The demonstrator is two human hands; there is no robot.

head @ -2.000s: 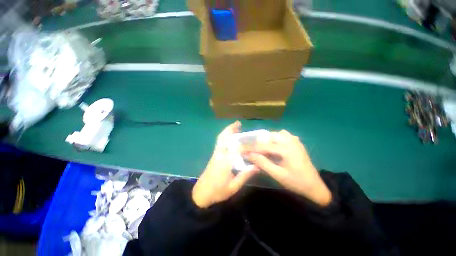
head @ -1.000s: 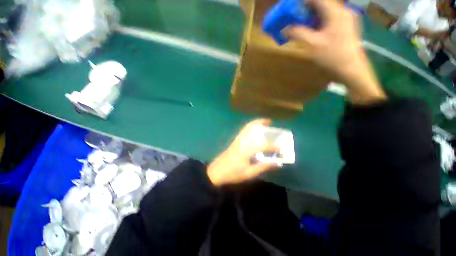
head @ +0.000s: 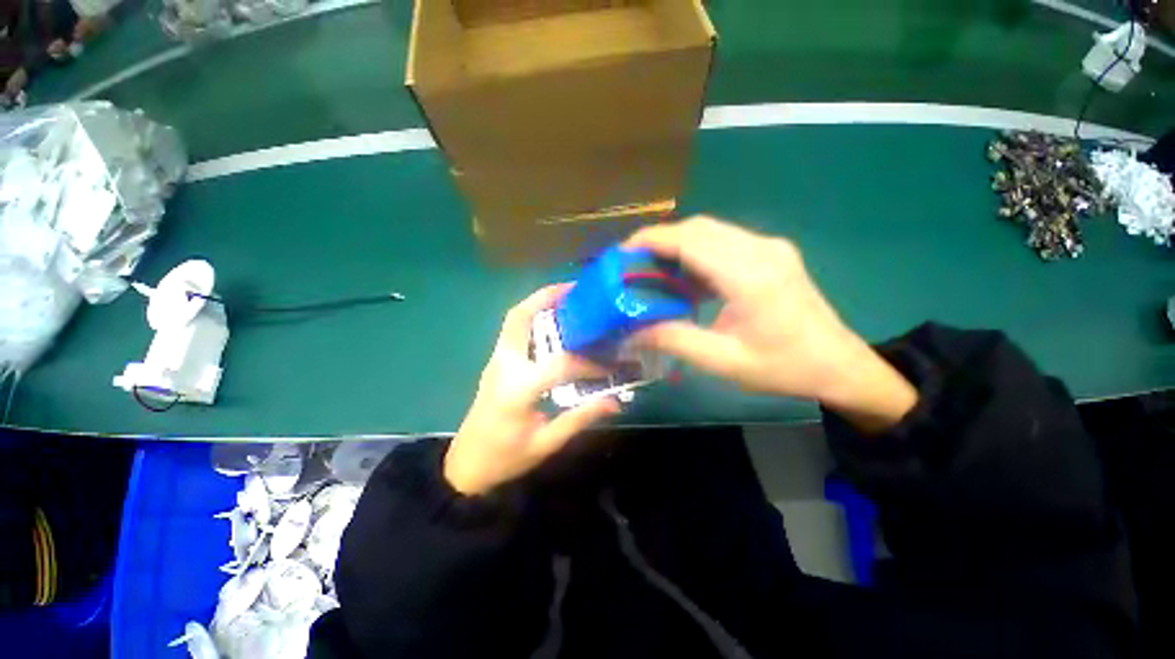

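My left hand (head: 509,406) holds a white housing body (head: 595,386) low over the green bench near its front edge. My right hand (head: 754,309) grips a bright blue battery pack (head: 616,304) at the top of the housing. A bit of red wire shows by the pack. The pack covers part of the housing, so I cannot tell if it sits inside. An assembled white unit (head: 184,350) with a rounded head lies on the bench at the left. Its black cord (head: 309,306) points right.
An open cardboard battery carton (head: 567,129) stands behind my hands. A clear bag (head: 80,206) of white parts is at the left. Heaps of small metal components (head: 1046,187) and white parts (head: 1136,193) lie far right. A blue bin (head: 161,528) of white covers (head: 290,566) is below the bench edge.
My right hand has brought the blue pack from over the carton down to the housing in my left hand. The whole view has also shifted. The carton shows no blue pack now.
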